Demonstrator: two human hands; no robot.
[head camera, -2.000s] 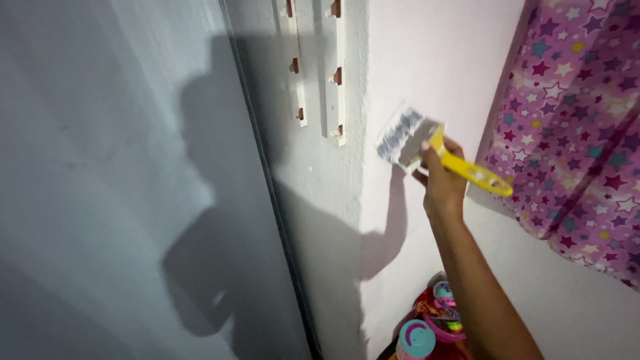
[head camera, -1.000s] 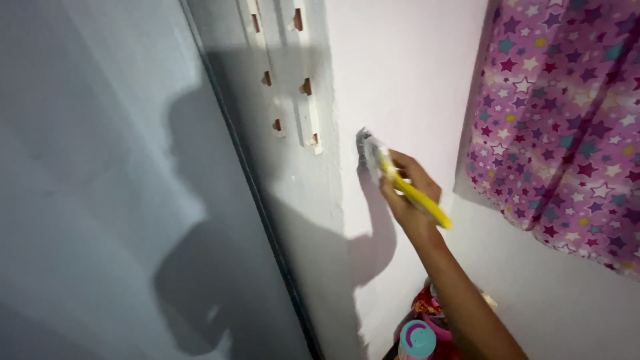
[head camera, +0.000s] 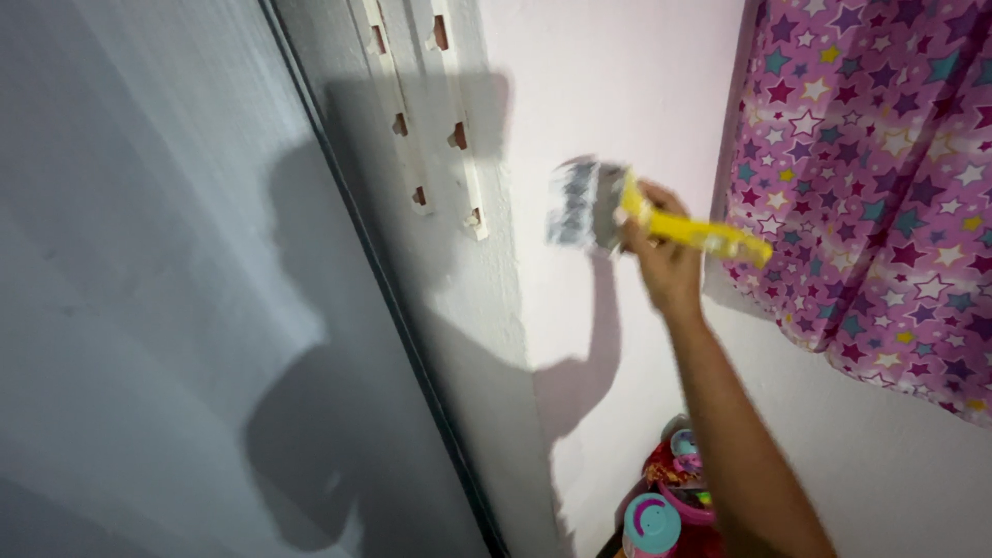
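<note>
My right hand (head camera: 665, 252) grips a wide paintbrush (head camera: 612, 203) by its yellow handle, close to the metal ferrule. The bristles carry white paint and point left, at the light pink wall (head camera: 604, 70); whether they touch it cannot be told. The handle end points right, toward a star-patterned pink curtain (head camera: 876, 194). Left of the brush runs a rough paint edge where the pink meets a grey-white strip of wall (head camera: 496, 310). My left hand is outside the view.
Two white slotted rails (head camera: 463, 147) are fixed on the grey-white strip. A dark-edged grey panel (head camera: 155, 271) fills the left side. Low down, beside my forearm, stand a turquoise-lidded container (head camera: 652, 524) and a pink tub (head camera: 690, 508) with colourful items. Shadows fall across the panel and wall.
The brush was seen nearly edge-on against the wall one second ago; now its broad face shows and it sits higher, farther right of the paint edge. My right hand has kept its grip.
</note>
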